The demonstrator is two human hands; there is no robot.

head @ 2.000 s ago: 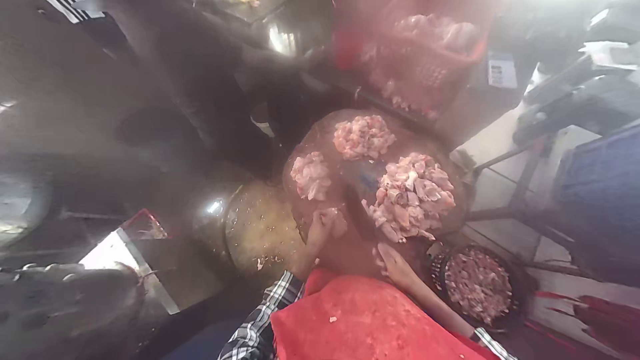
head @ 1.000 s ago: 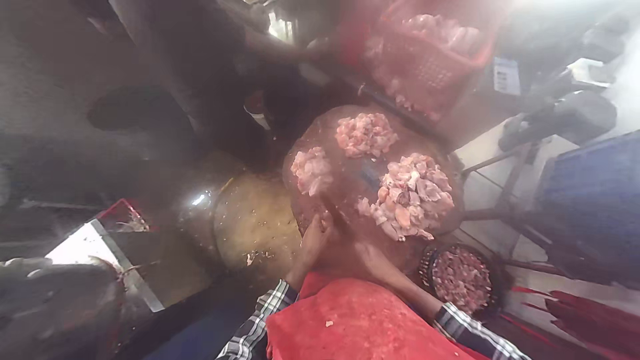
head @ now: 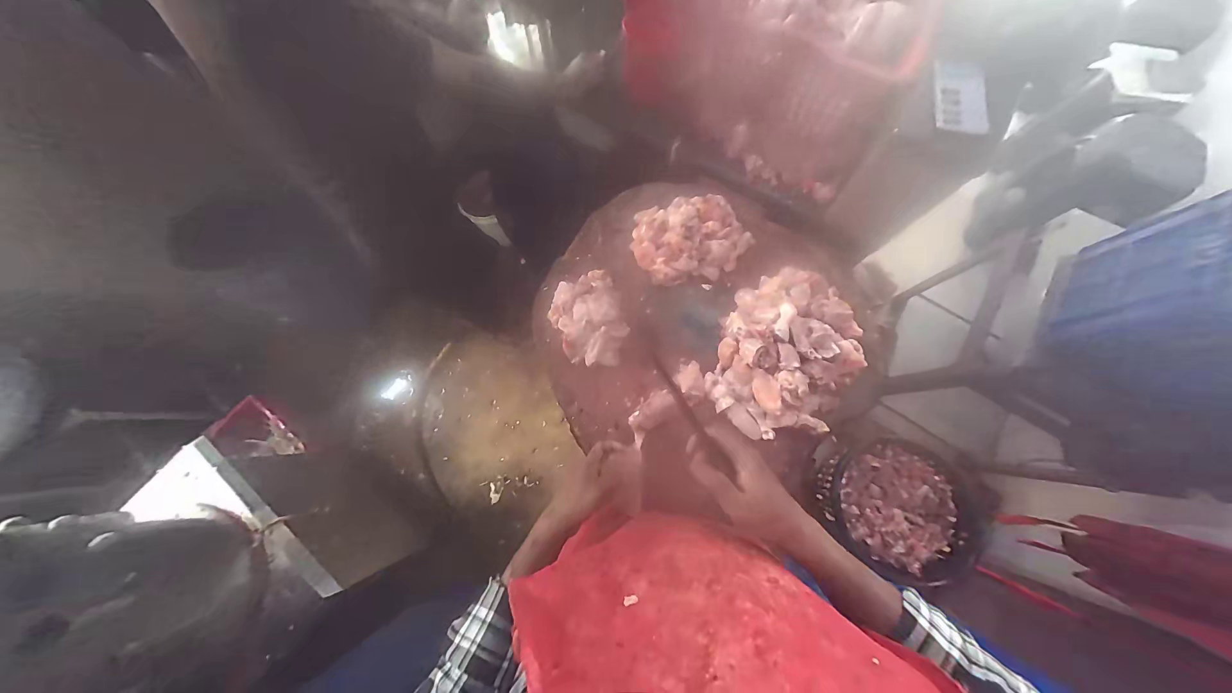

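A round chopping block (head: 664,481) carries three piles of raw cut meat: a large one (head: 789,356) at right, a middling one (head: 690,239) at the far side and a small one (head: 588,319) at left. My right hand (head: 736,476) is shut on a knife (head: 688,399), its dark blade pointing away over the block. At the block's near left edge, my left hand (head: 608,474) is closed around the near end of a piece of raw meat (head: 656,412); its fingertips are blurred. The knife blade lies close to that piece.
A dark basket of small meat pieces (head: 900,505) stands right of my right forearm. Beyond the block is a red plastic crate of meat (head: 789,106). A round yellowish container (head: 496,414) is at left, a blue crate (head: 1145,337) far right. Haze blurs the far area.
Beside the large pile, a piece of meat now stretches toward my left hand. The knife blade shows more plainly between my hands than a second ago. The three piles stay in place.
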